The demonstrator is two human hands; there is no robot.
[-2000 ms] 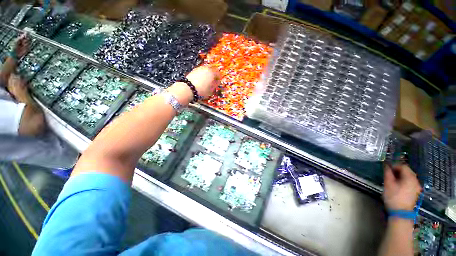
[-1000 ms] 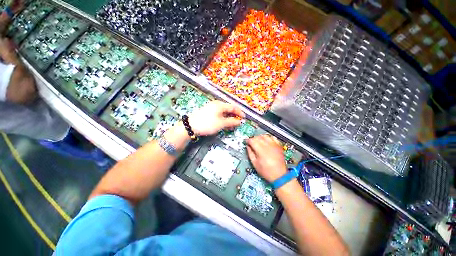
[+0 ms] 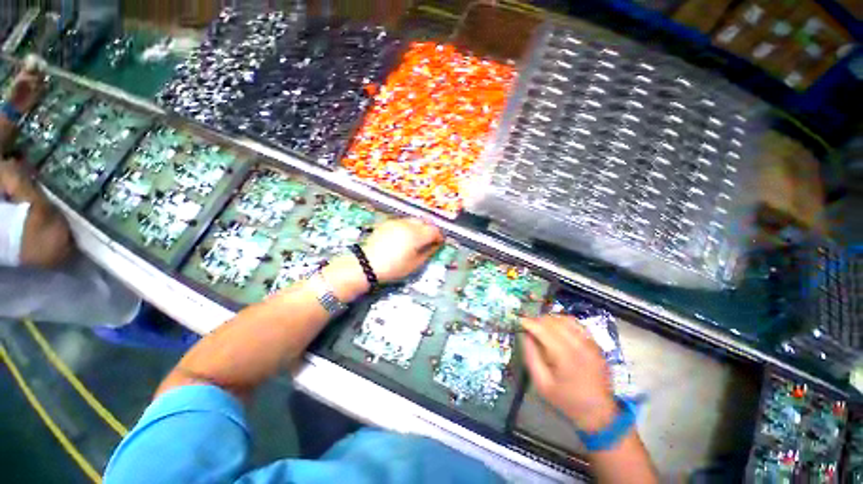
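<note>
Green printed circuit boards [image 3: 472,365] lie four to a dark-edged carrier [image 3: 416,383] in front of me. My left hand [image 3: 405,250] is over the upper left board of this carrier, fingers bent down; its fingertips are blurred and I cannot tell whether they hold anything. My right hand [image 3: 566,364] is at the carrier's right edge, thumb and finger close together beside the boards; whether a part is between them is too small to tell. An orange spot shows on the upper right board [image 3: 496,289].
Behind the rail lie heaps of orange components [image 3: 431,123] and black components [image 3: 317,95]. A clear blister tray stack [image 3: 625,161] stands at the back right. A dark package with a white label [image 3: 602,338] lies right of the carrier. Another person's arm [image 3: 40,222] is at the left.
My left hand went from the orange heap to the boards. My right hand came in from the far right to the boards, then moved slightly right and towards me.
</note>
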